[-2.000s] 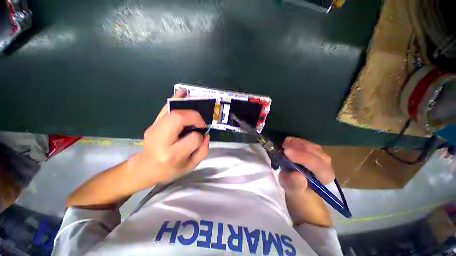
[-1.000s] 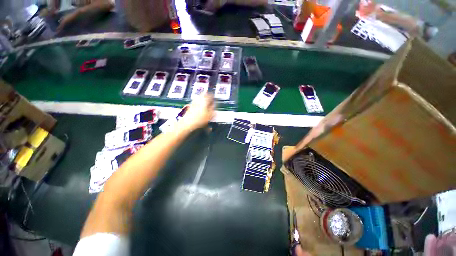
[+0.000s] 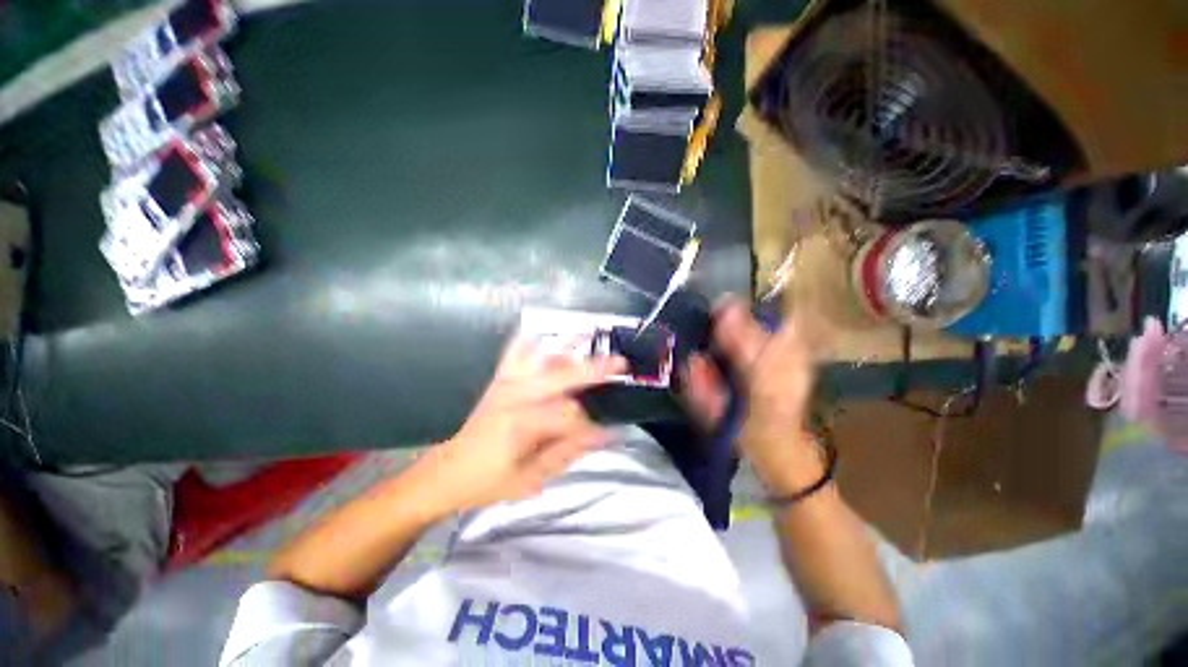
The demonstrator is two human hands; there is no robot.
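A phone half-assembly [image 3: 638, 354], white with a dark window and red end, lies in front of me at the bench edge. My left hand [image 3: 528, 417] holds its left part, with fingers over the board. My right hand [image 3: 756, 378] is blurred, just right of the phone, around a dark blue pen-like handle that looks like the soldering iron [image 3: 734, 424]. Its dark front end is blurred near the phone's right end. A single LCD module [image 3: 650, 246] lies tilted just beyond the phone. Whether a tool touches it, I cannot tell.
A stack of LCD modules [image 3: 650, 150] lies farther up. A pile of phones [image 3: 176, 183] is at the far left. At right are the cardboard mat [image 3: 814, 293], fume fan [image 3: 886, 111], tip cleaner [image 3: 928, 272] and blue soldering station [image 3: 1029, 267]. A cardboard box [image 3: 990, 456] is below the bench.
My left hand has come back from the phone tray on the belt to a phone before me. My right hand has come into fuller view beside it. The view has tilted down.
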